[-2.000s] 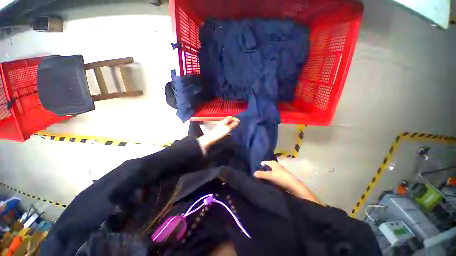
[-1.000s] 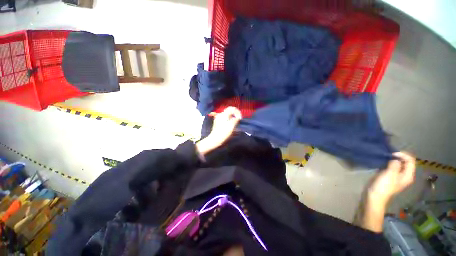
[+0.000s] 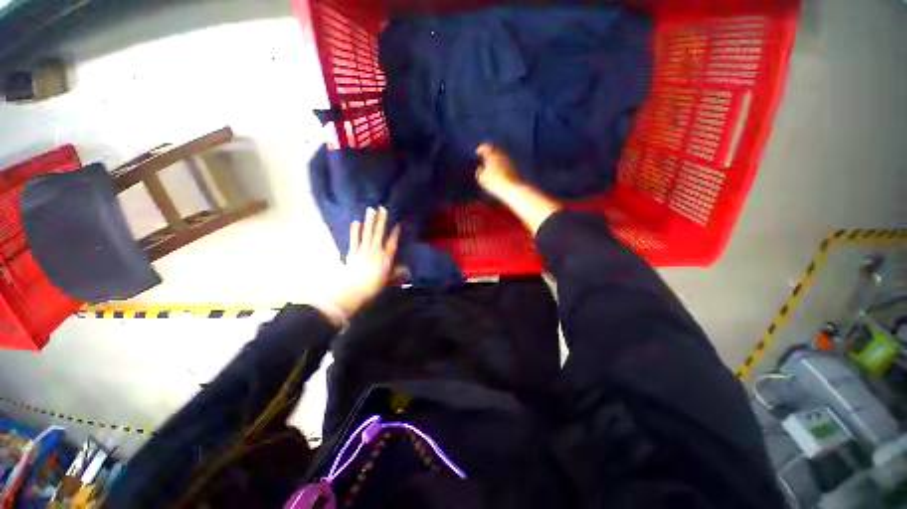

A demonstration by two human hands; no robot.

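Observation:
A large red plastic crate stands on the floor in front of me. Navy garments lie in a heap inside it. More navy cloth hangs over the crate's near left corner and its near rim. My left hand is at that corner, fingers spread, against the hanging cloth. My right hand reaches over the near rim, above or on the near part of the heap. Its fingers are bent and blurred, so whether they pinch cloth cannot be told.
A wooden-framed stool with a dark seat is at the left, beside another red crate. Yellow-black tape marks the floor. Machines are at the lower right. Mixed coloured items are at the lower left.
The navy piece stretched between my hands to the right is no longer held out. My right hand has moved left and into the crate area. My left hand has opened and moved to the crate's corner.

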